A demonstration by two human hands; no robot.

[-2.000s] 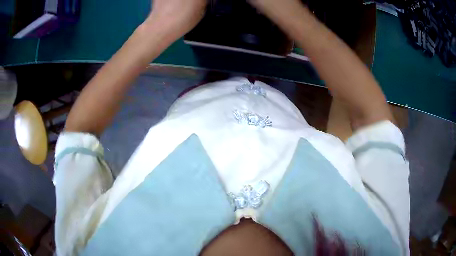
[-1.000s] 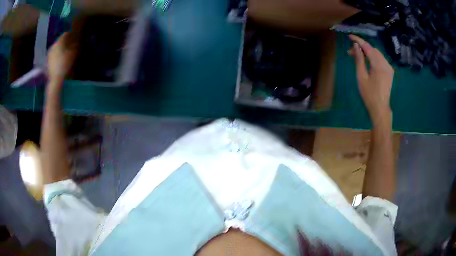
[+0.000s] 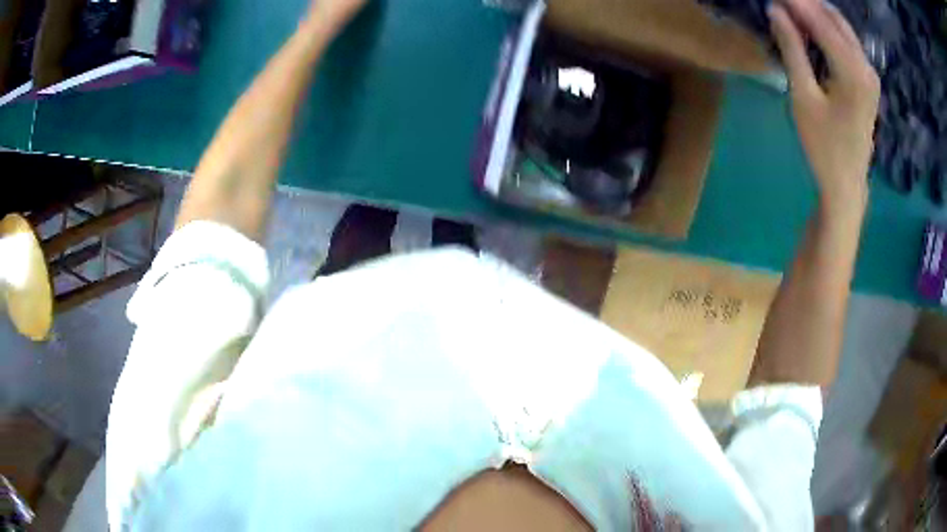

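An open retail carton (image 3: 496,114) with a purple-and-white outside stands on the green table in front of me. A black electronic device (image 3: 613,114) fills it, with clear and green bits at its near end. The brown lid flap (image 3: 665,31) stands folded back at the far side. My right hand (image 3: 831,78) is at the near edge of a pile of small black accessories (image 3: 909,104); its fingers are curled around something dark, and I cannot tell if it is gripped. My left hand (image 3: 337,8) is mostly cut off by the top edge; its fingers are hidden.
Another open carton (image 3: 99,75) with dark contents stands at the far left of the table. A purple box (image 3: 932,260) is at the right edge. A large brown shipping carton (image 3: 696,312) is below the table edge. A round stool (image 3: 23,275) is at the left.
My left hand has moved from the left carton towards the top middle. My right hand has moved up and right to the black pile. The view has shifted, and the left carton appears farther left.
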